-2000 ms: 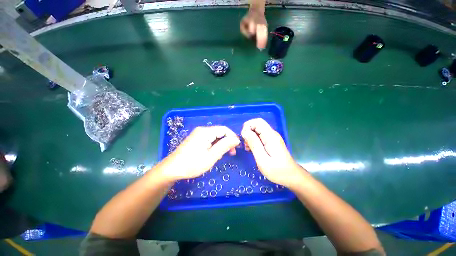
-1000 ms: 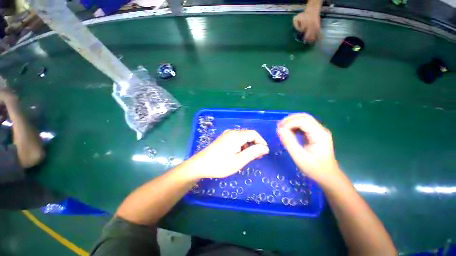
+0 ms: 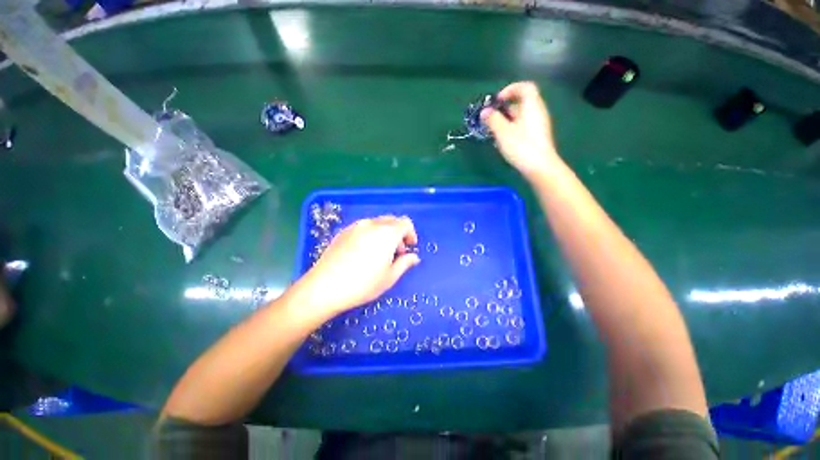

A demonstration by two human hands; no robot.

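A blue tray (image 3: 423,361) lies in front of me with many thin metal rings (image 3: 416,318) loose across its bottom and a cluster at its left side. My left hand (image 3: 369,260) is over the left part of the tray, fingers curled together; small dark bits show at the fingertips, but what they pinch is unclear. My right hand (image 3: 521,126) is beyond the tray, its fingertips on a round motor unit (image 3: 476,119) with a short pale lead. The fingers partly cover the unit, so a grip on it cannot be confirmed.
Another motor unit (image 3: 281,117) lies at the far left. A clear bag of small parts (image 3: 200,190) lies left of the tray under a pale slanted bar (image 3: 81,85). Loose rings (image 3: 216,284) lie below the bag. Black cylinders (image 3: 612,82) lie at the far right.
My right hand has moved from over the tray out to the motor unit. My left hand stays over the tray. The other person's hand at the far side has left the view.
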